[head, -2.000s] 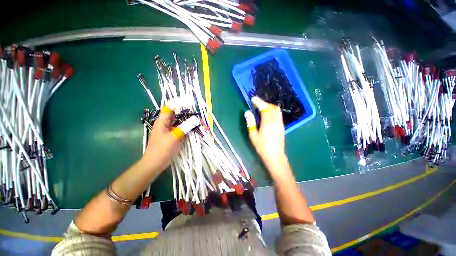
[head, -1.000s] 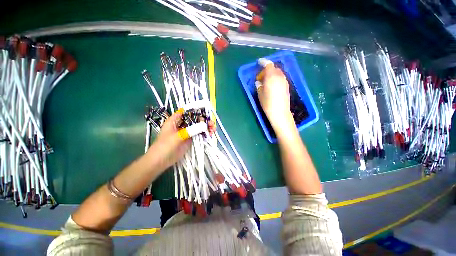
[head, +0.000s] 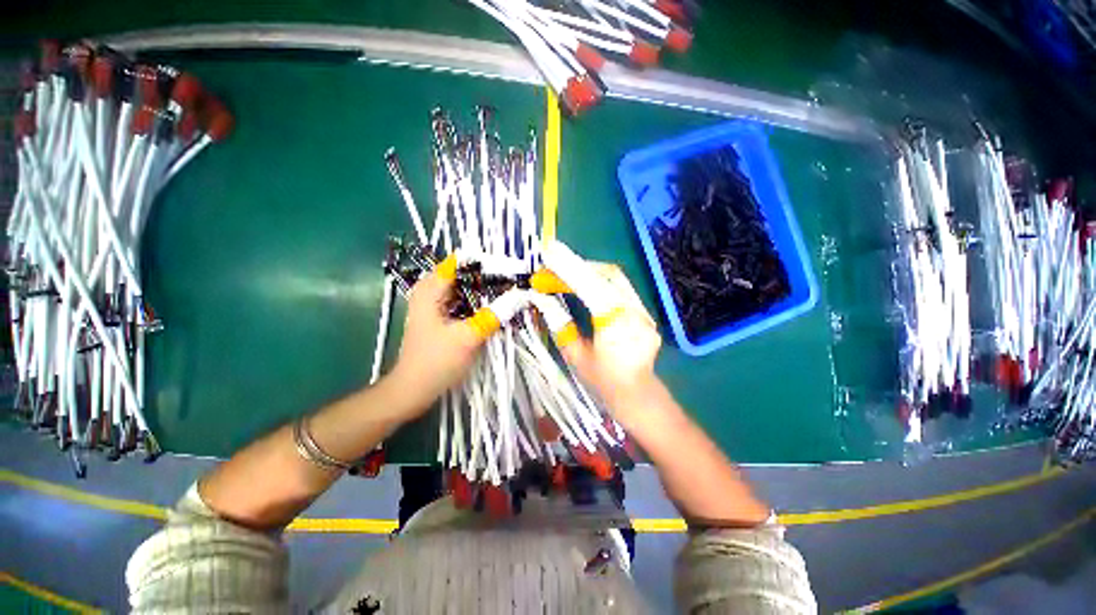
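The centre bundle of white cable assemblies (head: 476, 408) lies in front of me, red ends towards me and dark ends away. My left hand (head: 442, 330) is closed around dark cable ends at the middle of the bundle. My right hand (head: 607, 324) meets it there, thumb and fingertips together at the dark ends. White and yellow coverings are on the fingers. Whether a small black part is between the right fingertips is too small to tell. The blue parts bin (head: 793, 258), right of the bundle, holds many small black parts (head: 721, 240).
Other bundles lie at the left (head: 84, 264), the far side (head: 577, 36) and the right (head: 935, 288), the right ones with clear plastic film. A pale edge strip (head: 445, 60) crosses the far side of the green mat. Yellow line tape (head: 552, 168) runs behind the bundle.
My right hand has moved out of the blue bin, leftwards to the dark ends beside my left hand. My left hand stays on the bundle. The whole view has shifted, so things appear further right.
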